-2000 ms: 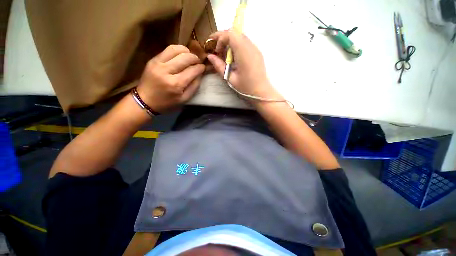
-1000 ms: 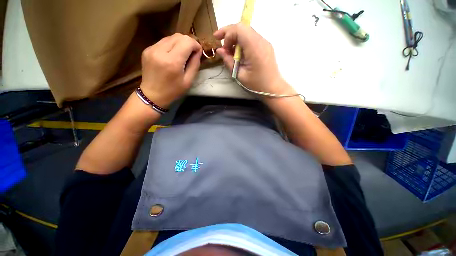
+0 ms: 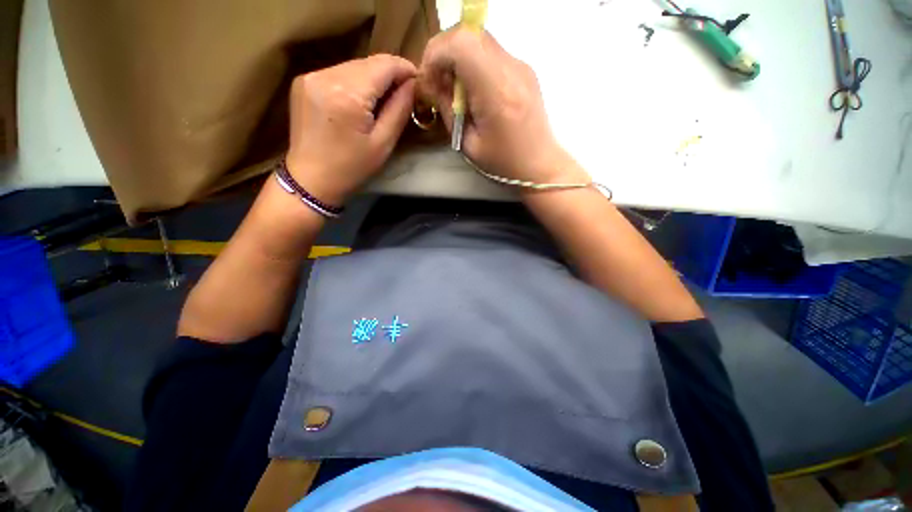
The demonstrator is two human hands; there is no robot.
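A large brown bag (image 3: pixel 190 90) lies on the white table at the left and hangs over its front edge. My left hand (image 3: pixel 352 125) is at the bag's right edge, thumb and forefinger pinched together; what they pinch is too small to tell. My right hand (image 3: pixel 492 105) holds a pale yellow pen tool (image 3: pixel 458 110), silver rear end towards me, its cord trailing over the wrist. The right fingertips meet the left ones at the bag edge. A metal ring (image 3: pixel 425 118) hangs just below the fingertips. The pen's tip is hidden by my hand.
On the white table (image 3: pixel 600 130) at the right lie a green-handled tool (image 3: pixel 725 48) with a thin shaft, and a slim grey tool (image 3: pixel 838 40) with dark loops. Dark scraps lie near the green handle. Blue crates (image 3: pixel 850 320) stand below the table at the right; another blue container (image 3: pixel 30 310) is at the left.
My right hand has moved left, from apart to touching the left fingertips at the bag edge. The ring hangs below them. The tools at the right appear shifted further right in view.
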